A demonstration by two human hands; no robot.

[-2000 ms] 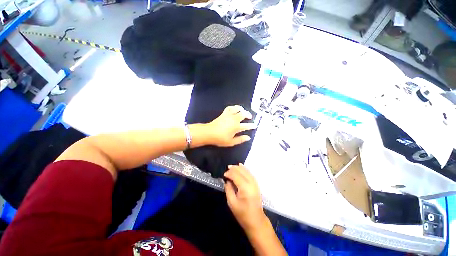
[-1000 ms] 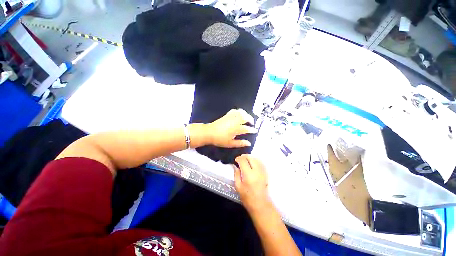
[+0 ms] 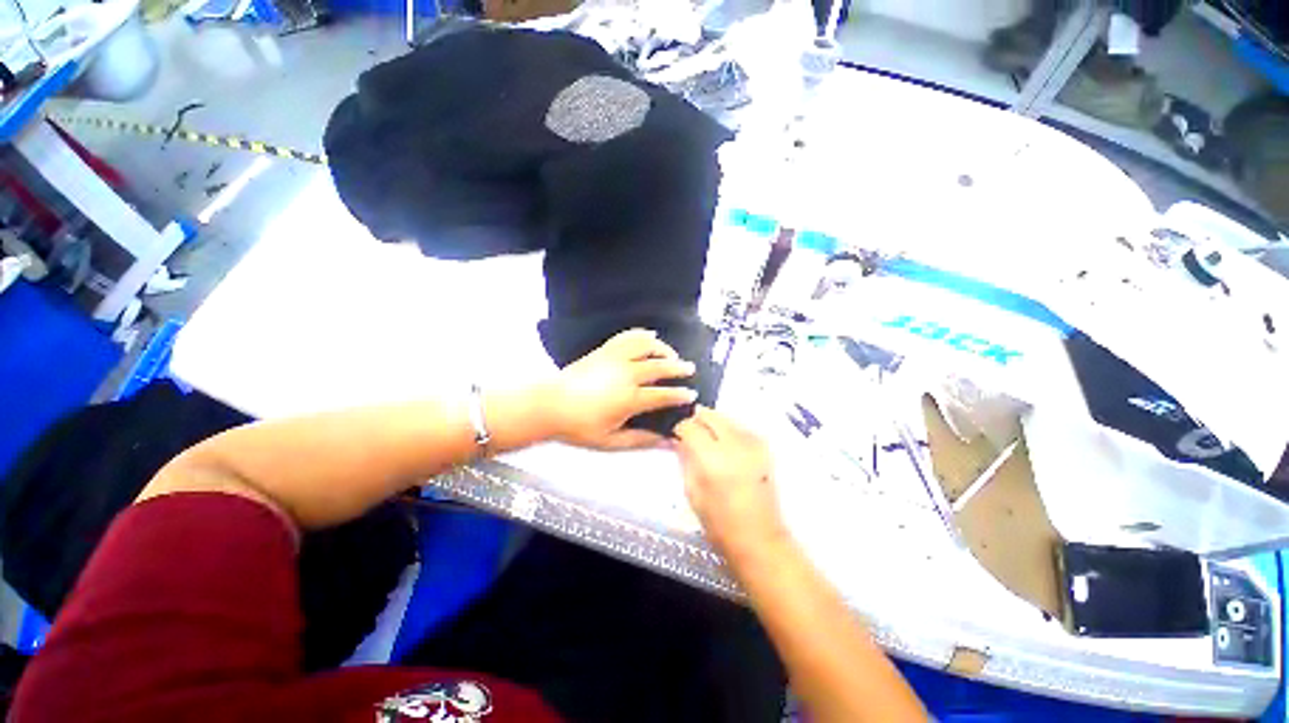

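A long black cloth panel lies on the white sewing table, its right edge beside the presser foot and needle. My left hand lies flat on its near end, fingers towards the needle. My right hand pinches the near end of the cloth at the fingertips, close to my left fingers. The panel runs back to a rounded black heap with a speckled grey oval patch. The white machine head with blue lettering stands to the right.
A clear plastic bag lies behind the heap. A black phone lies at the table's right. Thin tools lie right of the needle. A measuring tape runs along the front edge. Black cloth is piled at my left, below the table.
Both hands have moved closer together, my right hand going up and away from the front edge. The near end of the panel has moved towards the needle, and less of it shows below my left hand.
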